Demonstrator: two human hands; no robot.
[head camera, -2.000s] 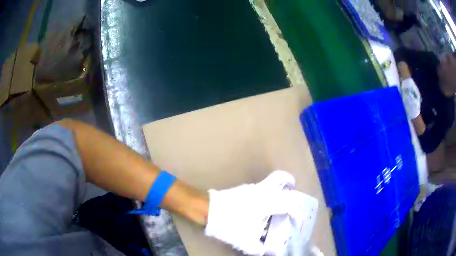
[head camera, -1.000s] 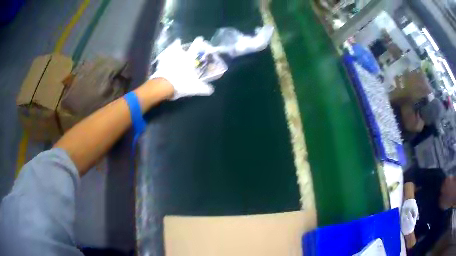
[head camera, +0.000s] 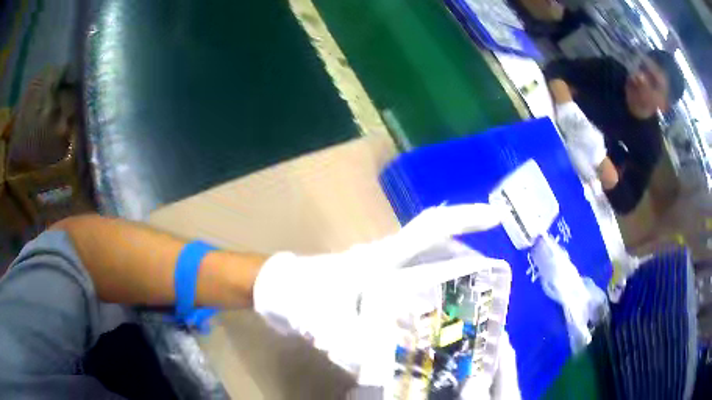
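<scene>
My left hand (head camera: 336, 301), in a white glove with a blue strap on the bare wrist, holds an open white socket housing (head camera: 500, 301) at the lower middle. Inside show a green circuit board with a yellow block (head camera: 450, 333), gold-coloured strips and small blue parts. A white gloved finger reaches towards a second white unit (head camera: 527, 201) lying on the blue stack, with crinkled clear plastic (head camera: 574, 289) beside it. A white patch at the held housing's lower right may be glove or plastic. I cannot make out my right hand.
The tan cardboard sheet (head camera: 289, 195) lies on the dark green bench (head camera: 226, 86). The blue stack (head camera: 445, 168) is right of it, beside the green conveyor (head camera: 421, 62). A person in dark clothes (head camera: 609, 86) with white gloves is across. More blue ridged sheets (head camera: 654, 328) stand right.
The view has swung back from the far bench to the cardboard. My left hand has come back near with the open housing. The white unit on the blue stack now shows fully.
</scene>
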